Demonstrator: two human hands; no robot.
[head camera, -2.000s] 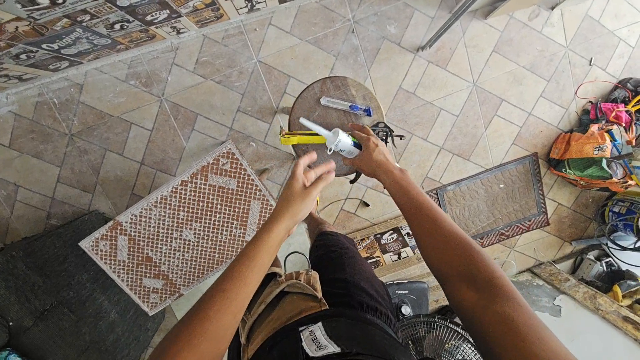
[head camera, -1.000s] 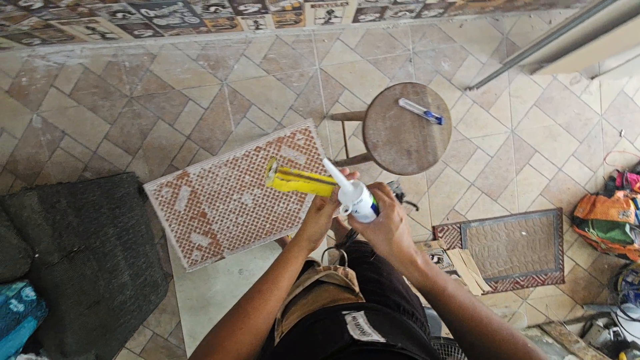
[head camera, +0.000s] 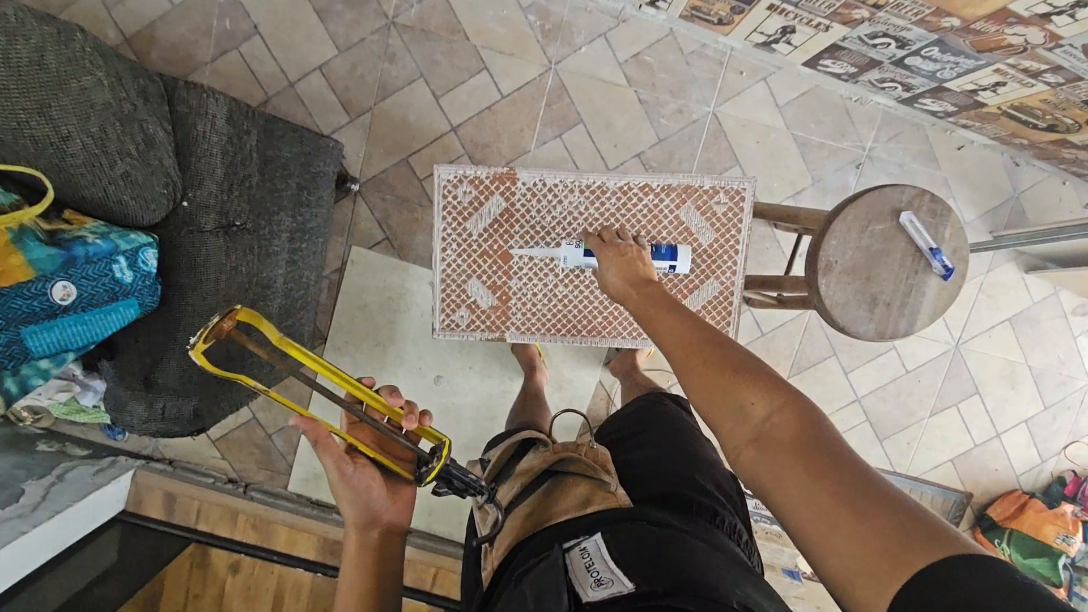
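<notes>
My left hand (head camera: 374, 450) is closed around the yellow frame of a caulking gun (head camera: 323, 370), whose black handle end lies near my tool pouch (head camera: 548, 489). The gun's cradle is empty. My right hand (head camera: 625, 259) rests on a white and blue sealant cartridge (head camera: 671, 257), with the fingers over its middle. The cartridge lies across the ridged back of a terracotta-coloured tile (head camera: 544, 306), its long white nozzle (head camera: 535, 252) pointing left. A clear and blue utility knife (head camera: 926, 245) lies on the round wooden stool (head camera: 875, 297) to the right.
A pale slab (head camera: 382, 314) lies on the tiled floor below the tile. A dark padded seat (head camera: 246, 255) and a colourful bag (head camera: 76, 289) stand at the left. An orange and green bag (head camera: 1033, 523) sits at the lower right; a poster-covered wall (head camera: 935, 51) runs along the upper right.
My left hand has moved left and down with the caulking gun, apart from my right hand. The cartridge, held up near the gun before, now lies on the tile. The view has turned.
</notes>
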